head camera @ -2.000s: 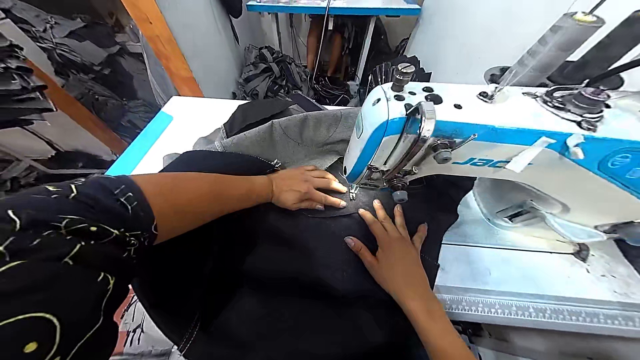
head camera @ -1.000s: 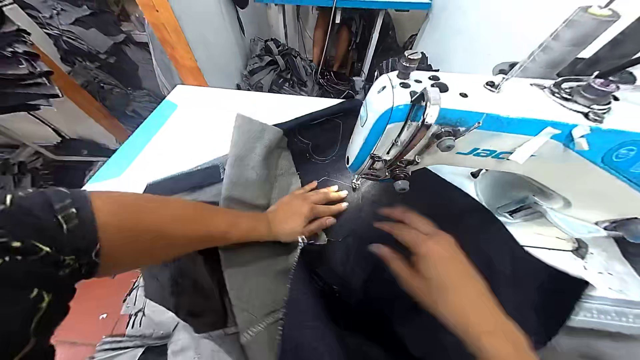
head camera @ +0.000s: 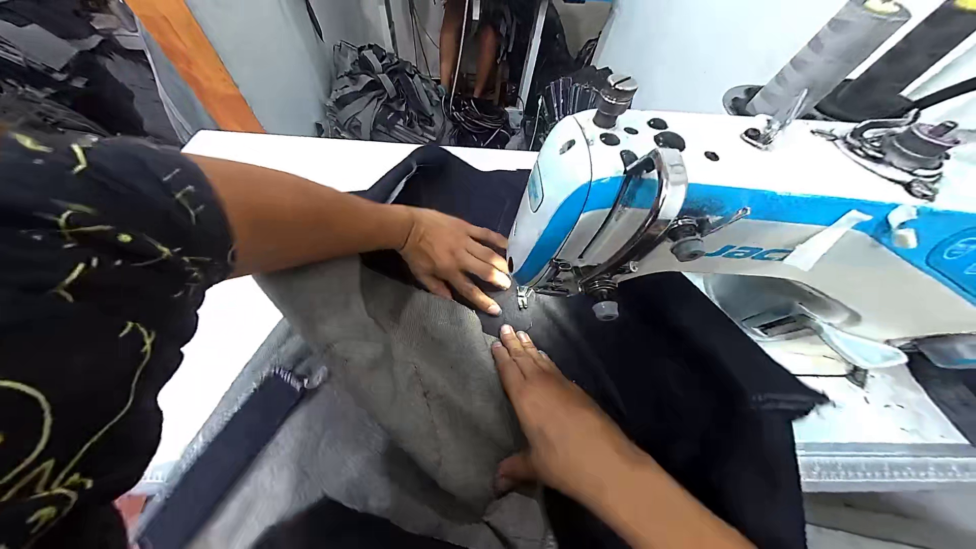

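A dark denim garment piece (head camera: pixel 686 358) with its grey inner side (head camera: pixel 404 366) turned up at the left lies under the head of a white and blue sewing machine (head camera: pixel 762 229). My left hand (head camera: pixel 457 255) rests flat on the dark cloth, its fingertips just left of the presser foot (head camera: pixel 523 296). Nearer to me, my right hand (head camera: pixel 549 412) lies on the cloth with its fingertips just below the foot, and its thumb is at a fold of the grey side. Neither hand visibly grips the cloth. The needle point cannot be made out.
The white table (head camera: pixel 297 156) extends behind and left of the cloth. A thread cone (head camera: pixel 831 53) stands on the machine at the upper right. Heaped dark cloth (head camera: pixel 381 95) lies on the floor beyond, near another person's legs (head camera: pixel 465 49). A measuring strip (head camera: pixel 884 467) runs along the front edge.
The cloth has been turned and shifted, and more of its grey side now shows near me. My right hand, blurred and right of the foot one second ago, now rests below it.
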